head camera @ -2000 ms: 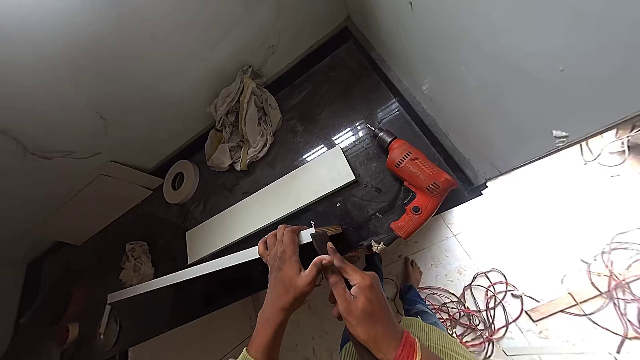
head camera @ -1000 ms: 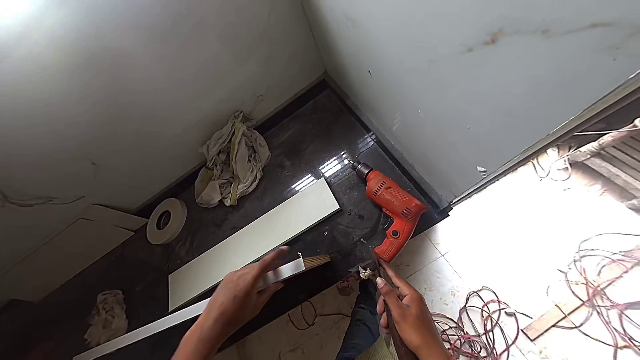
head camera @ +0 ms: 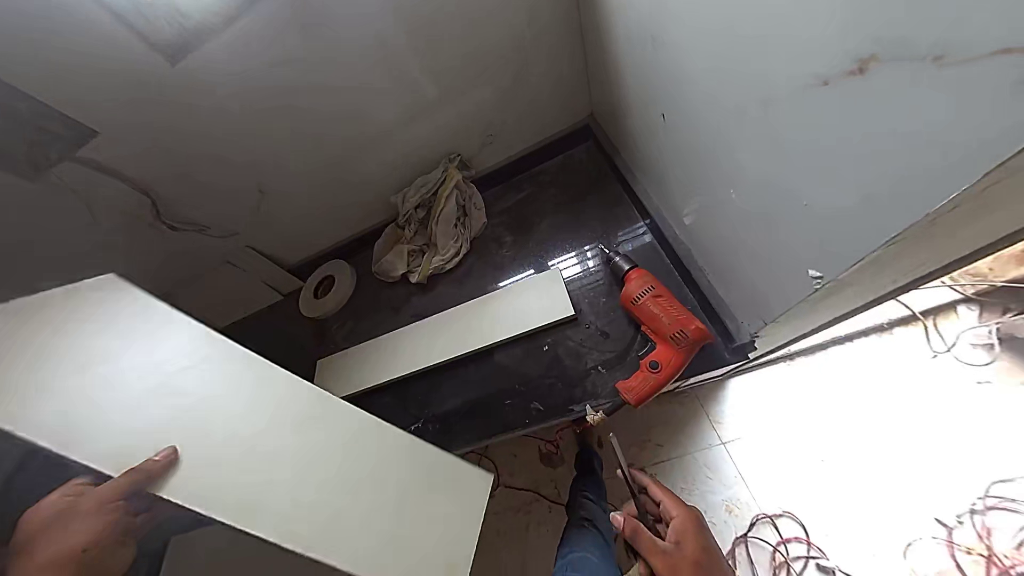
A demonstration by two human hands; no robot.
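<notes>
My left hand (head camera: 88,512) grips the lower edge of a wide white laminated board (head camera: 264,424), its index finger lying on the face and the other fingers hidden under it. A slim dark metal tool with a flat, pale tip (head camera: 626,472), perhaps a chisel or file, is in my right hand (head camera: 676,532) at the bottom. Beyond both hands, a narrower white board (head camera: 448,332) lies on the black stone slab (head camera: 528,192). An orange corded power drill (head camera: 664,336) rests at the slab's right end, its chuck toward the wall corner.
A roll of pale edge-band tape (head camera: 328,290) and a crumpled cloth (head camera: 432,220) lie along the back wall. Tangled wires (head camera: 780,548) are on the tiled floor at right. My leg in blue jeans (head camera: 588,512) shows below the slab.
The board in my left hand has swung from edge-on to face-up across the lower left. My right hand has moved away from the board's end, holding the tool. The view has shifted.
</notes>
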